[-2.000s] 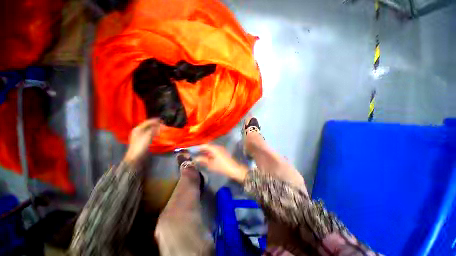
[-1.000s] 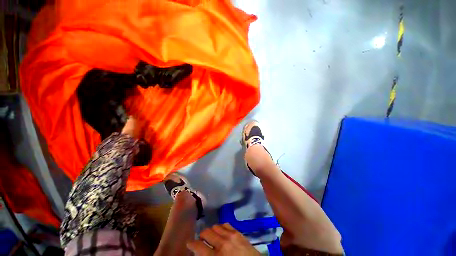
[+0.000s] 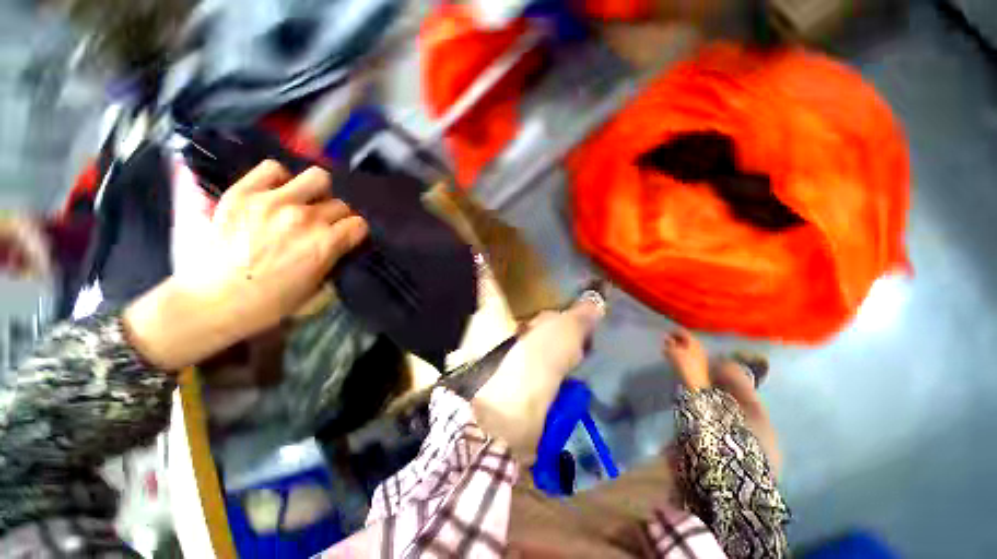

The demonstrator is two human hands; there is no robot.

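A black fabric piece [image 3: 410,262] lies slantwise at the centre left, over a carton-like brown surface. My left hand [image 3: 268,251] is over its upper left part, with the fingers curled onto it. My right hand [image 3: 687,358] is small and blurred near my leg; what its fingers do is unclear. The orange sack [image 3: 853,164] stands open on the floor at the upper right, with dark pieces [image 3: 722,180] inside. The view is blurred.
A table edge with a yellow rim [image 3: 200,470] is at the lower left. Beside it is a blue bin [image 3: 286,515]. A blue stool [image 3: 569,431] is below my leg. More orange material [image 3: 470,87] and a metal bar are at the top.
The view has swung left, so the orange sack now shows at the right. My left hand has left the sack and is at the black piece. My right hand now shows near my leg.
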